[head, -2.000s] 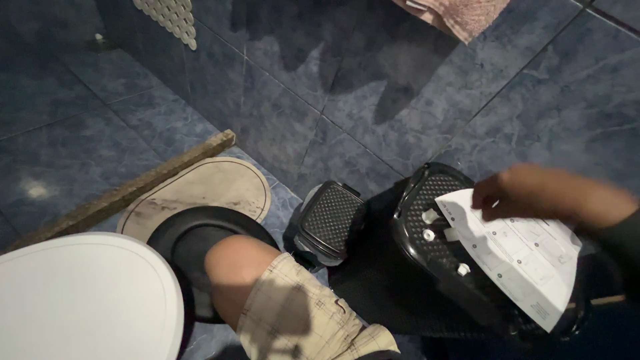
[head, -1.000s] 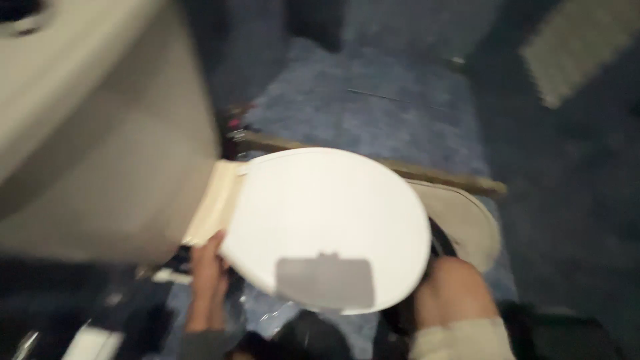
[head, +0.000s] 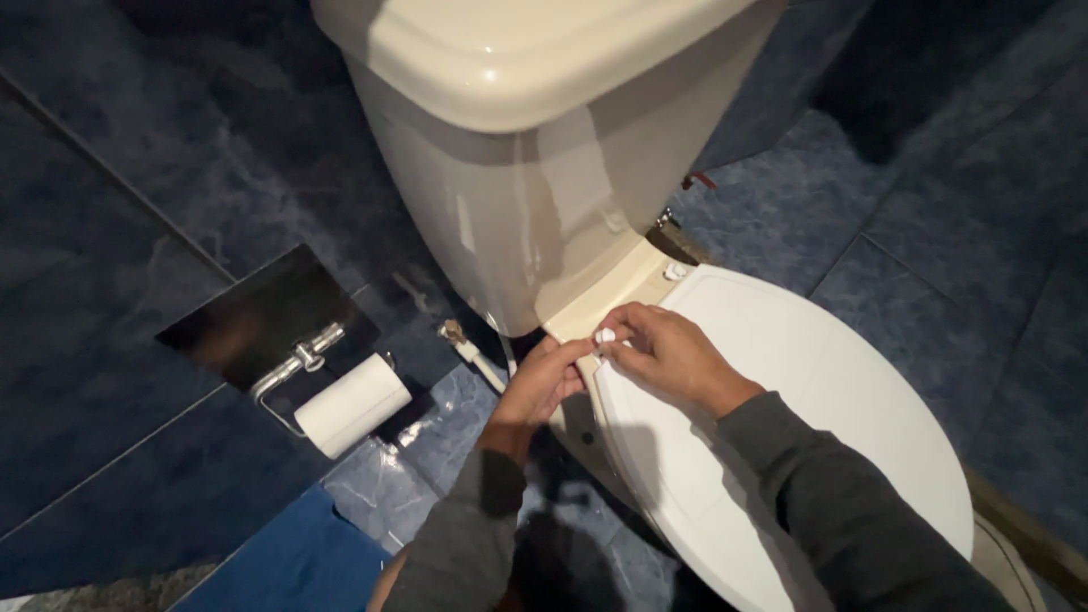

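Observation:
A white toilet seat lid (head: 816, 399) lies closed on the cream toilet bowl, below the cream cistern (head: 527, 195). At the near rear corner of the lid, my right hand (head: 671, 353) pinches a small white plastic hinge piece (head: 604, 336) between thumb and fingertips. My left hand (head: 544, 378) meets it from the other side, its fingertips at the bowl's rear edge beside that piece; part of its fingers is hidden under the rim. A second white hinge piece (head: 675, 272) sits at the lid's other rear corner, untouched.
On the left wall a chrome holder (head: 297, 361) carries a toilet paper roll (head: 353, 405). A water valve with a hose (head: 463, 344) stands behind the bowl. Blue fabric (head: 297, 552) lies at lower left, and a wooden strip (head: 1020, 527) runs along the floor at right.
The view has swung from the black bins to the toilet. The right hand, earlier on a printed sheet, now pinches the hinge piece. The left hand has come to the bowl's rear edge.

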